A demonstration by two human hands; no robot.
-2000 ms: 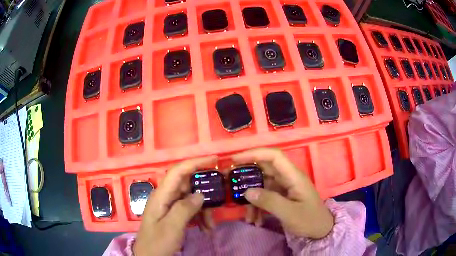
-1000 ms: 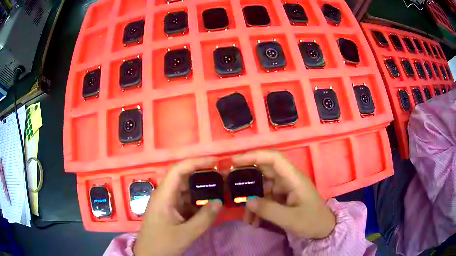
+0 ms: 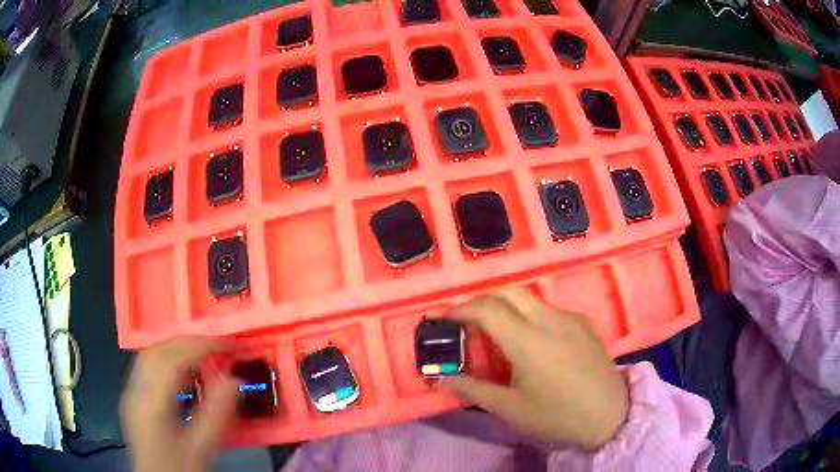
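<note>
My right hand [image 3: 543, 369] has its thumb and finger at the edges of a smartwatch [image 3: 440, 348] in a lower tray [image 3: 368, 406] pocket. Its lit screen shows white text and coloured buttons. To its left, another lit smartwatch [image 3: 330, 378] lies in a pocket, untouched. My left hand [image 3: 180, 396] is blurred over the tray's left end. Its fingers partly cover two watches with blue lettering, one dark smartwatch [image 3: 256, 389] beside the thumb and another [image 3: 187, 396] behind it. I cannot tell whether it grips either.
The upper tray [image 3: 359, 277] overlaps the lower one and holds many watches, some sensor side up, some glossy screen up. A neighbour's tray [image 3: 686, 171] and a pink sleeve [image 3: 783, 230] are at right. Record sheets [image 3: 23, 350], a yellow sticker sheet [image 3: 57, 277] and a grey metal box [image 3: 46, 101] are at left.
My hands have moved apart from the pair they held side by side. Both watches are now at lower tray pockets. My left hand has moved left over the other watches. The view has shifted.
</note>
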